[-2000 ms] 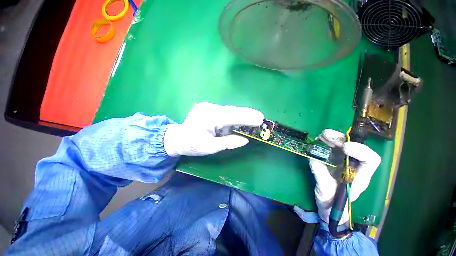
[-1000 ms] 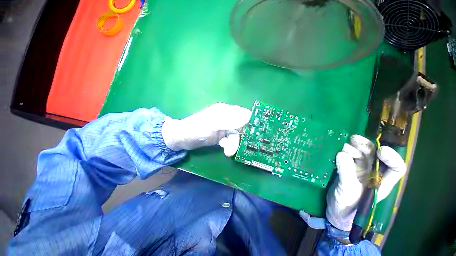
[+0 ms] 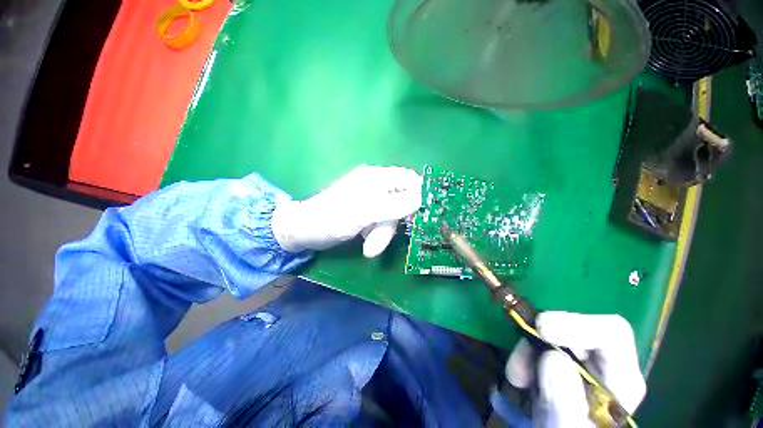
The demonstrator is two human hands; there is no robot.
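Note:
A green circuit board (image 3: 494,209) is held over the green mat, its solder side facing up. My left hand (image 3: 355,209), in a white glove, grips the board's left edge. My right hand (image 3: 586,364), in a white glove, holds a soldering iron (image 3: 504,294) with a yellow-green wire along it. The iron's tip is over the left-middle part of the board; whether it touches cannot be told. The right hand is below and right of the board and off it.
A clear round hood (image 3: 519,54) hangs above the green mat (image 3: 293,125). A black fan (image 3: 690,38) and an iron stand with a yellow-brown sponge (image 3: 654,201) are at right. A red-lined black tray (image 3: 125,109) with yellow rings (image 3: 178,28) is at left.
The board has turned from edge-on to face up. My right hand has let go of the board's right end and moved down, and the iron now points up-left over the board.

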